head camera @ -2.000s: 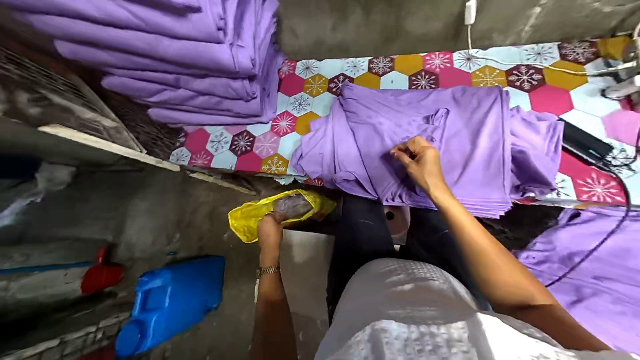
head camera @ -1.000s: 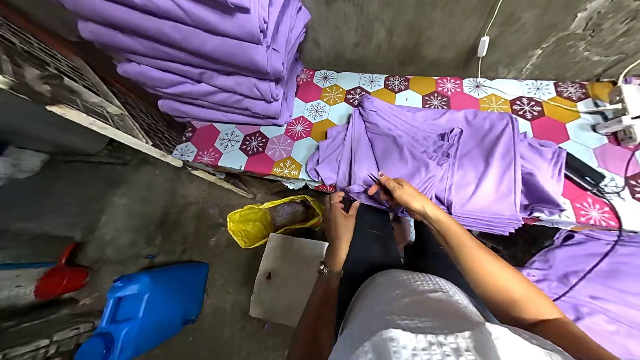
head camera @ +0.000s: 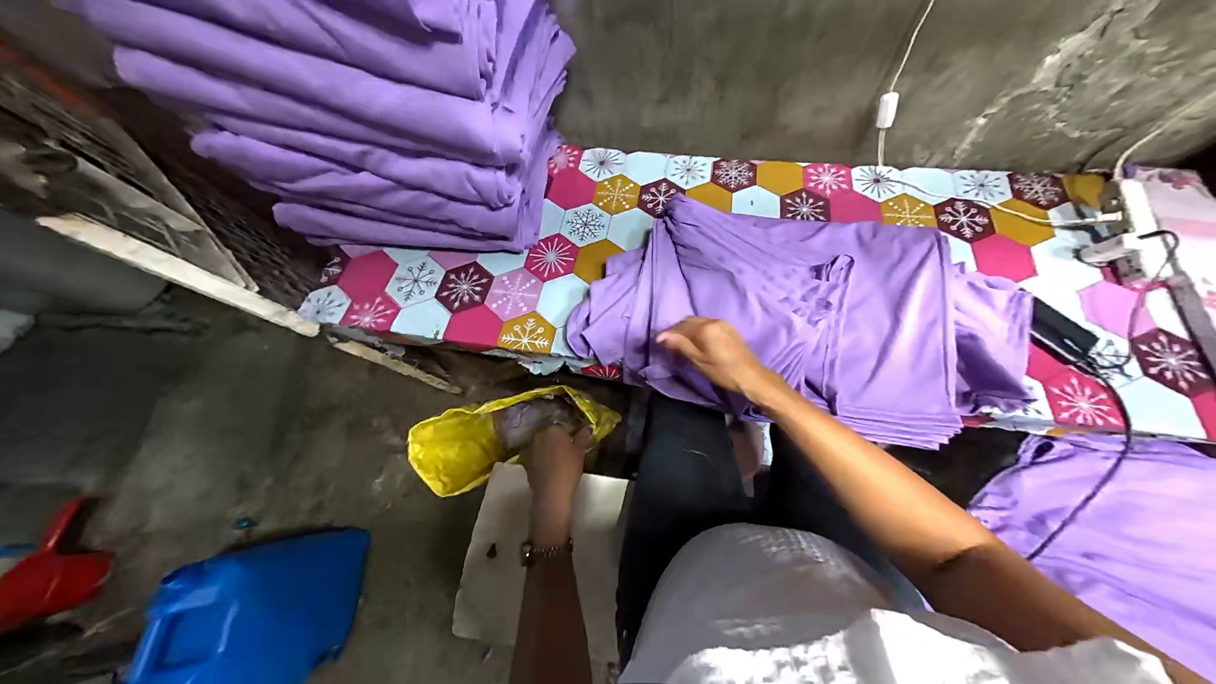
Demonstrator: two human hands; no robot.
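Observation:
My left hand (head camera: 556,451) reaches into the mouth of a yellow plastic bag (head camera: 456,446) beside my leg; its fingers are hidden there. My right hand (head camera: 712,351) rests on the front left part of a layered pile of purple fabric pieces (head camera: 883,323) on the table. Its fingers are curled, and whether they pinch anything is unclear. A tall stack of folded purple fabric (head camera: 380,123) stands at the table's left end.
The table has a hexagon-patterned cover (head camera: 465,285). At the right lie a black device (head camera: 1059,328) with a cord and a white power strip (head camera: 1145,228). More purple fabric (head camera: 1121,532) lies lower right. A blue plastic container (head camera: 252,608) and a red object (head camera: 57,570) are on the floor.
My left hand has moved from near my right hand at the fabric's front edge down into the yellow bag. My right hand, which was beside it, now lies apart on the pile.

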